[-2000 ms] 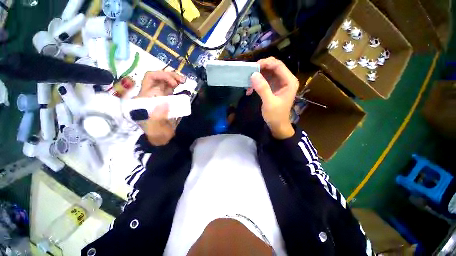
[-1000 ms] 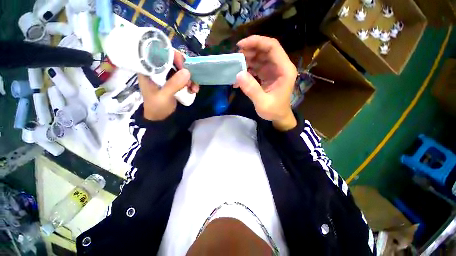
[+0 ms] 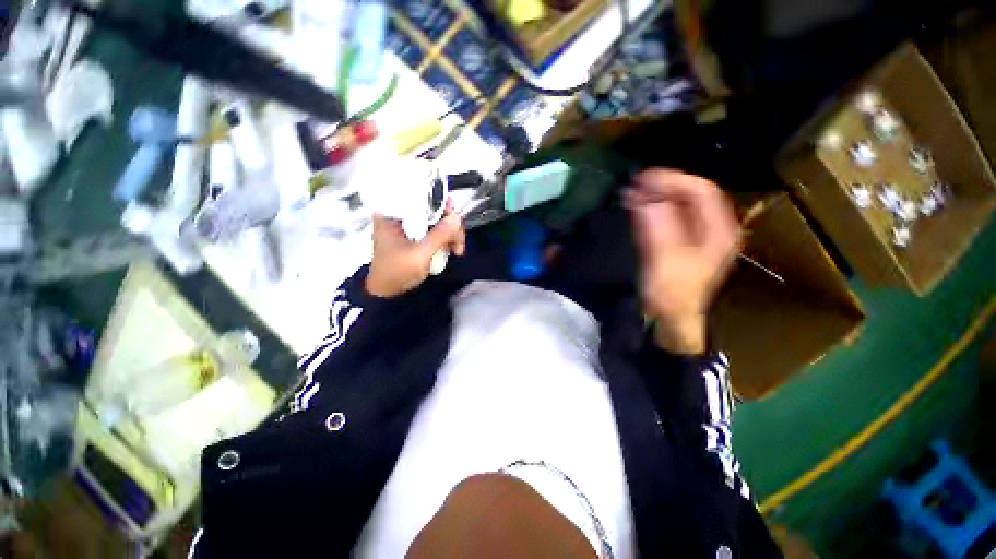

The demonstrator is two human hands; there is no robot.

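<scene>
My left hand (image 3: pixel 410 253) is closed around a white handheld fan (image 3: pixel 406 194) over the front edge of the bench. The fan's round head is at the top of the hand, and a bit of its handle shows below the fingers. A pale blue-green block (image 3: pixel 537 186) lies at the bench edge, to the right of the fan and apart from both hands. My right hand (image 3: pixel 688 246) is in the air to the right of the block, blurred, with its fingers partly curled and nothing visible in it.
A pile of white fans (image 3: pixel 235 207) lies on the left of the white sheet (image 3: pixel 251 278). A thick black cylinder (image 3: pixel 235 66) juts over it. Red and green handled pliers (image 3: pixel 352 142) lie behind the fan. Open cartons (image 3: pixel 778 289) stand at right, one holding small white impellers (image 3: pixel 898 202). A blue stool (image 3: pixel 945 497) is at lower right.
The blue-green block has left my hands and lies at the bench edge. My right hand has moved away to the right. My left hand still holds the fan. The view has turned.
</scene>
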